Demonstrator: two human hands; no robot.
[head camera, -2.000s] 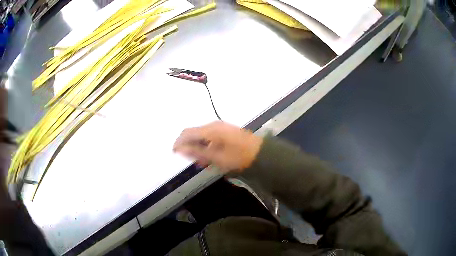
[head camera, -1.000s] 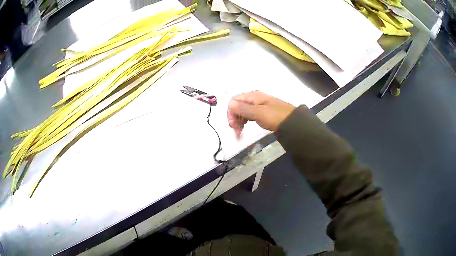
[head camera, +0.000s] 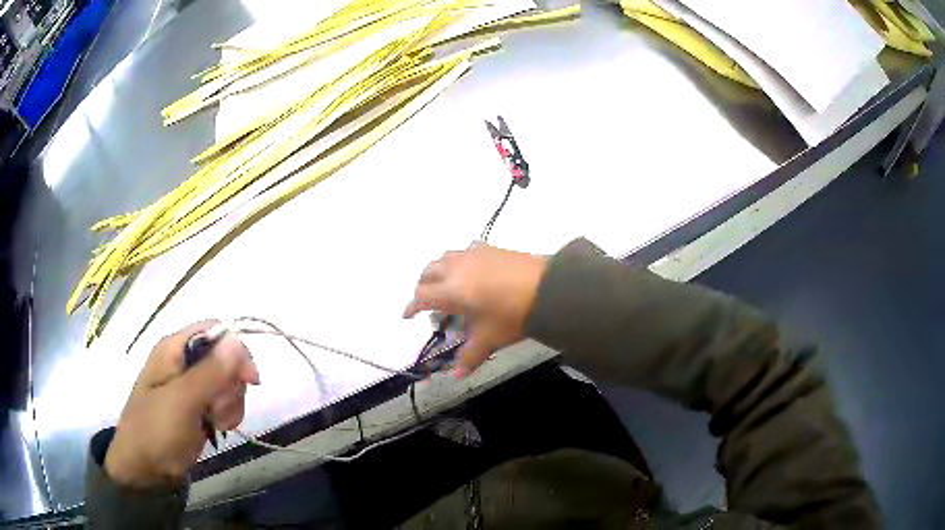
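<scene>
My left hand (head camera: 181, 409) is closed on dark-handled snips (head camera: 197, 349), mostly hidden by the fingers, at the near left table edge. A pale string (head camera: 332, 352) runs from it to the table edge by my right hand. My right hand (head camera: 482, 300) is over the table edge, thumb and fingers apart, with dark cord between them; no firm hold on it shows. The red-and-black snips (head camera: 510, 153) lie on the table beyond, blades pointing away, their dark cord running towards my right hand. Yellow straps (head camera: 280, 166) lie in loose bundles at the left.
A white sheet (head camera: 236, 122) lies under the straps. White boards (head camera: 767, 52) lie over yellow pieces (head camera: 694, 43) at the far right of the metal table (head camera: 311, 274). More yellow fabric (head camera: 896, 23) is at the top right. The table edge (head camera: 725, 223) runs diagonally in front of me.
My left hand has come into view with the dark snips and pale string. My right hand has moved down to the cord at the table edge. The red-and-black snips have turned, blades now pointing away.
</scene>
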